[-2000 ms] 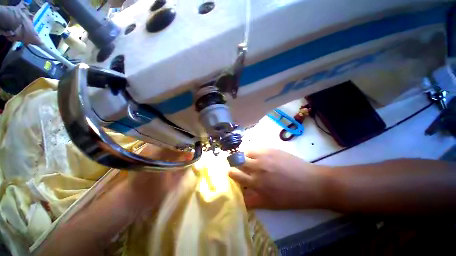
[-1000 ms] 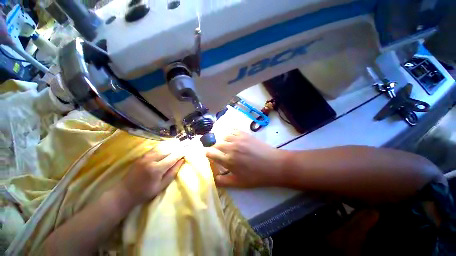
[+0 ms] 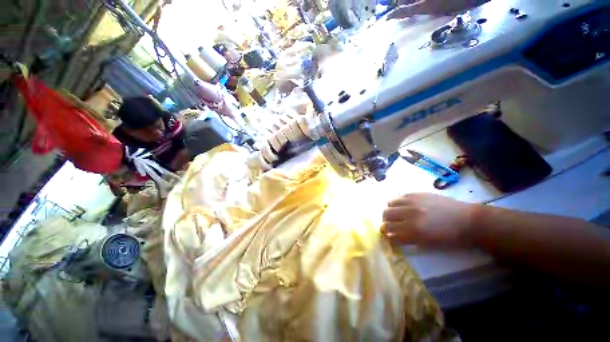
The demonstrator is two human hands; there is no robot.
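Note:
The shiny yellow cloth [image 3: 267,247] lies in a large gathered heap that runs up to the needle area [image 3: 364,175] of the white sewing machine [image 3: 428,93]. Bright lamp glare washes out the cloth by the needle. My right hand [image 3: 428,220] lies on the table just right of the needle, fingers curled and closed at the cloth's right edge; the fingertips are partly lost in glare. My left hand is not in view. A paler strip [image 3: 234,244] runs along the cloth.
Blue-handled snips [image 3: 431,167] and a black smartphone [image 3: 498,150] lie under the machine arm. At left are a dull heap of cloth [image 3: 53,267] with a round dark wheel-like part [image 3: 121,251], a seated person [image 3: 148,130] and a hanging red bag [image 3: 73,127]. Thread cones [image 3: 200,67] stand behind.
The view has swung left and up, showing the workshop and more of the heap. My left hand, earlier on the cloth by the needle, is out of view. My right hand remains beside the needle.

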